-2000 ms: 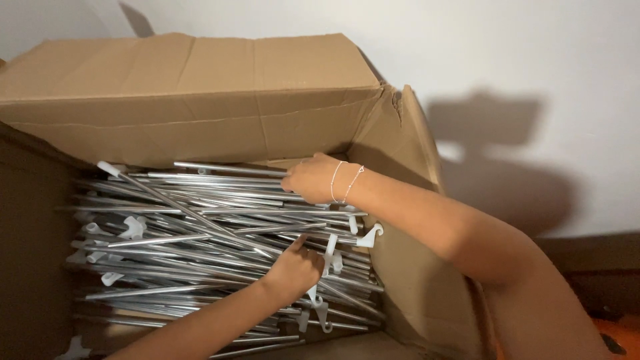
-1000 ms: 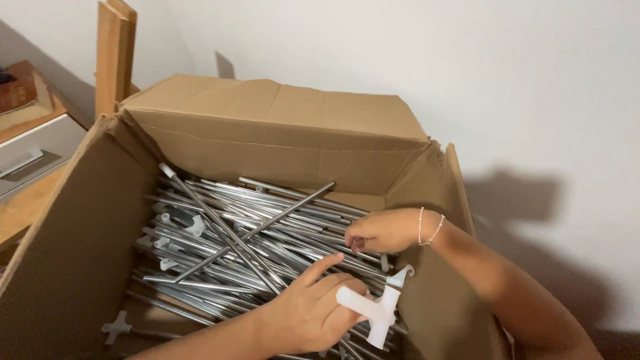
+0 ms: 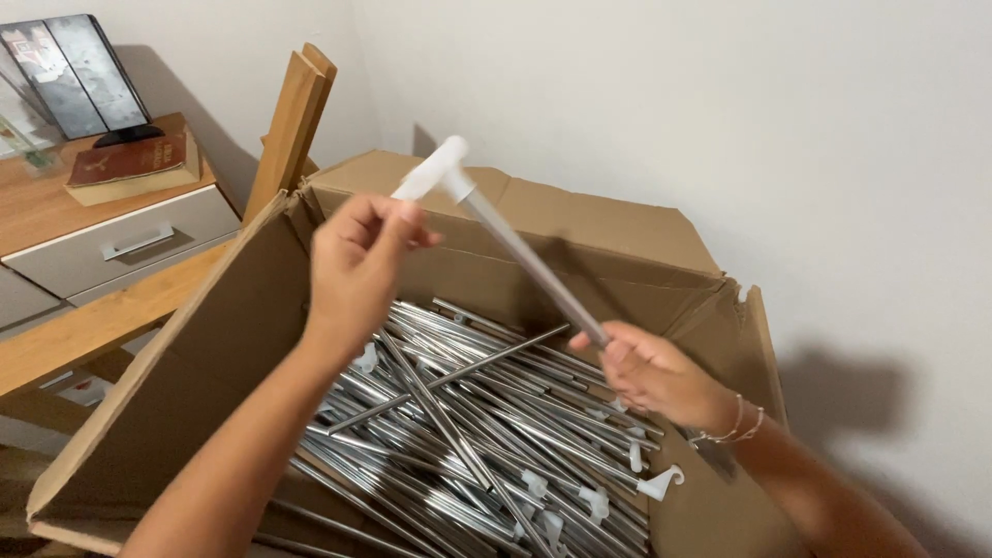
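Above an open cardboard box, my left hand grips a white plastic connector between thumb and fingers. The connector sits on the upper end of a metal tube. My right hand, with a thin bracelet at the wrist, holds that tube's lower end. Beneath both hands, many loose metal tubes lie crossed in the box. Some carry white plastic fittings, including a hooked one at the right. The connector is slightly blurred.
Wooden boards stand upright behind the box's left corner. At the left is a drawer unit with a thick red book and a framed panel on top. A wooden rail runs beside the box; a wall rises behind.
Both hands have risen from among the tubes, and a tube with a white connector is now held between them above the box. The view has shifted, showing more at the left.
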